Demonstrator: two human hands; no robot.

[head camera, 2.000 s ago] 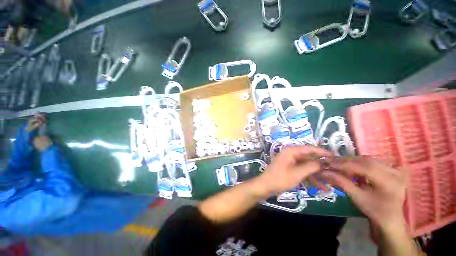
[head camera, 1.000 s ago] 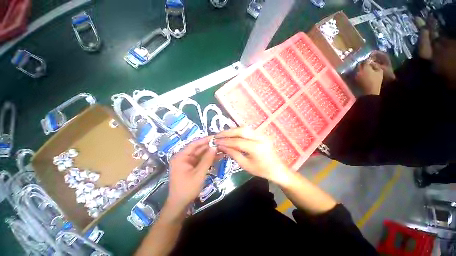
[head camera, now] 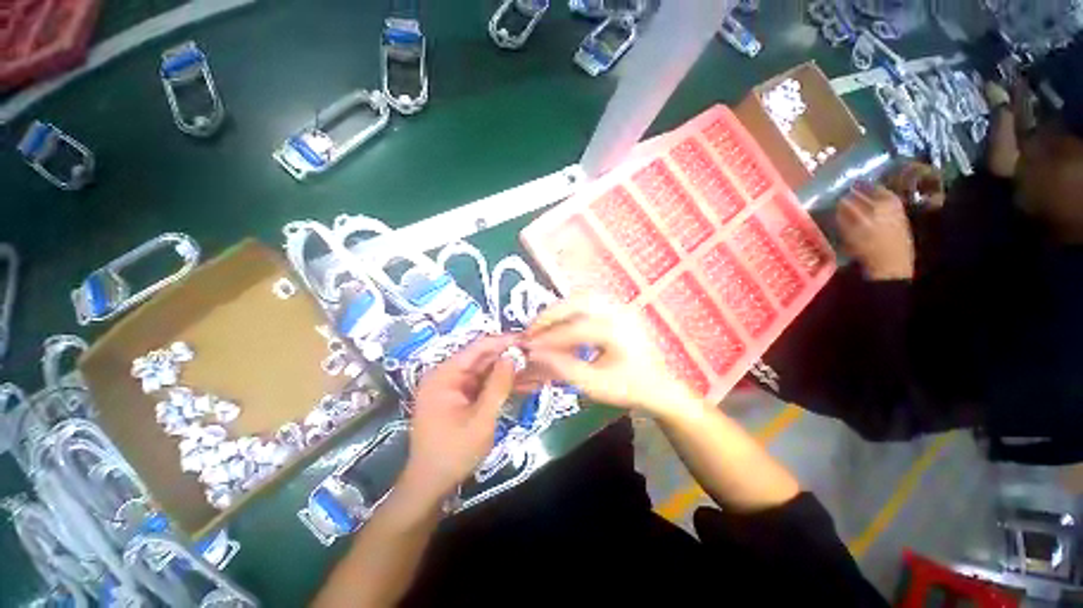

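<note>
My left hand (head camera: 457,410) pinches a small white piece (head camera: 513,358) between thumb and fingers. My right hand (head camera: 594,350) meets it from the right, its fingertips at the same piece; whether they grip it or something tiny is hidden. A heap of looped white cables (head camera: 410,311) with blue bands lies behind and under my hands. The open cardboard box (head camera: 255,321) is left of my hands, with many small white pieces along its left and near sides. A second cable heap (head camera: 89,505) lies left of the box.
The pink-red compartment tray (head camera: 683,244) lies right of my hands. A slanting pale post (head camera: 653,77) stands beyond it. Looped cables lie scattered on the green belt (head camera: 273,71). At the right, a person's hands (head camera: 879,226) work near a smaller box (head camera: 802,119).
The view has swung to the right over two seconds, then shifted only slightly. My hands stay together at the small white piece. The neighbour's hands have shifted a little.
</note>
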